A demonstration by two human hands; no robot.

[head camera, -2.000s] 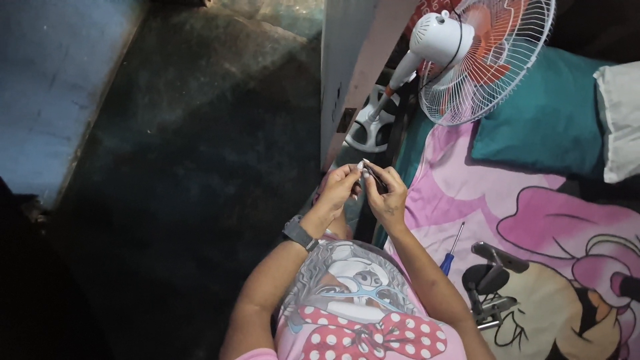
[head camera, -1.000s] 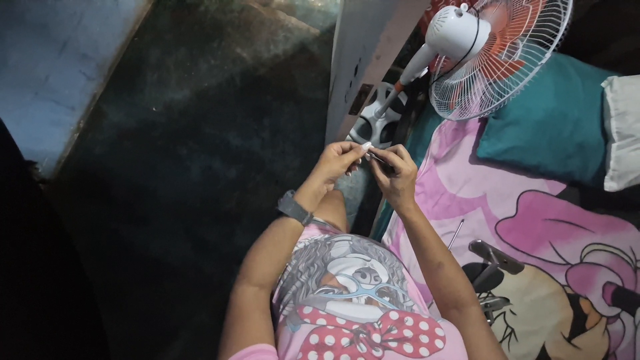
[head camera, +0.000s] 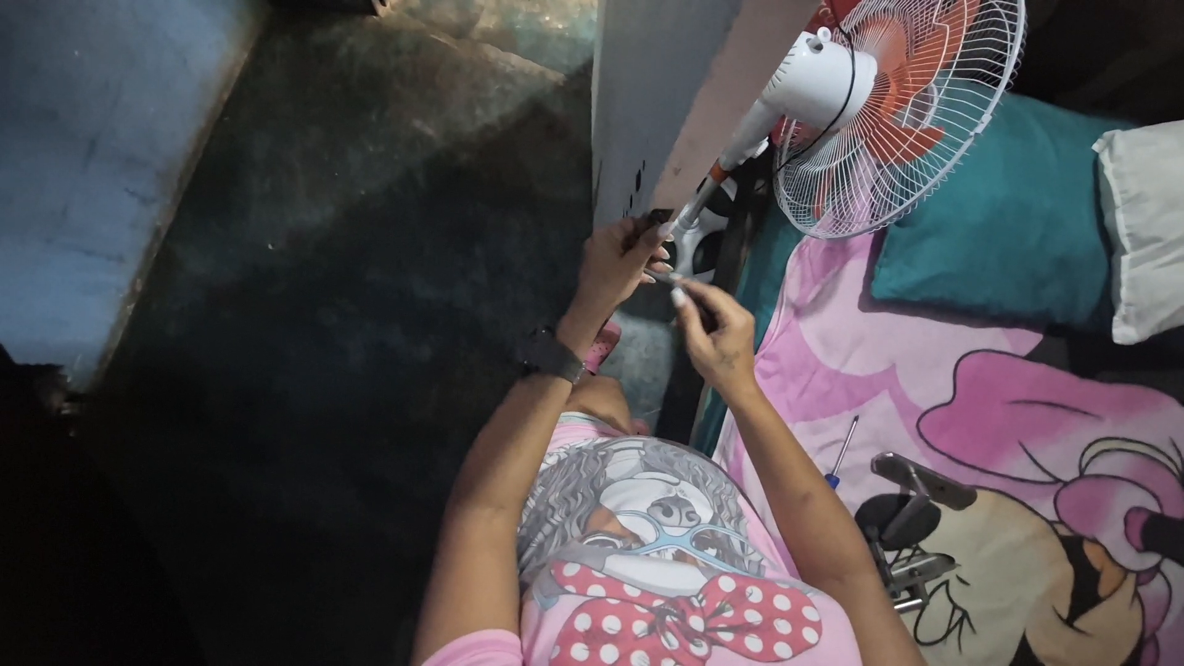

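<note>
My left hand (head camera: 620, 264), with a dark watch (head camera: 553, 355) on its wrist, grips a small dark object (head camera: 659, 216) between thumb and fingers. My right hand (head camera: 717, 333) is just to the right and a little lower, its thumb and forefinger pinched at a small thin piece (head camera: 664, 277) that reaches toward the left fingers. What these pieces are is too small to tell. On the bed to the right of my right forearm lie a screwdriver (head camera: 844, 451) with a blue handle and a dark and metal device (head camera: 911, 518), partly hidden by the arm.
A white and orange pedestal fan (head camera: 823, 88) stands beyond my hands, its base (head camera: 689, 245) near the bed edge. The bed has a pink printed blanket (head camera: 832, 370), a teal pillow (head camera: 999, 222) and a white pillow (head camera: 1147, 231). A pale panel (head camera: 638, 102) rises ahead; dark floor (head camera: 370, 277) lies left.
My hands were close together at one small item; now they are farther apart, the left raised with the dark object and the right lower.
</note>
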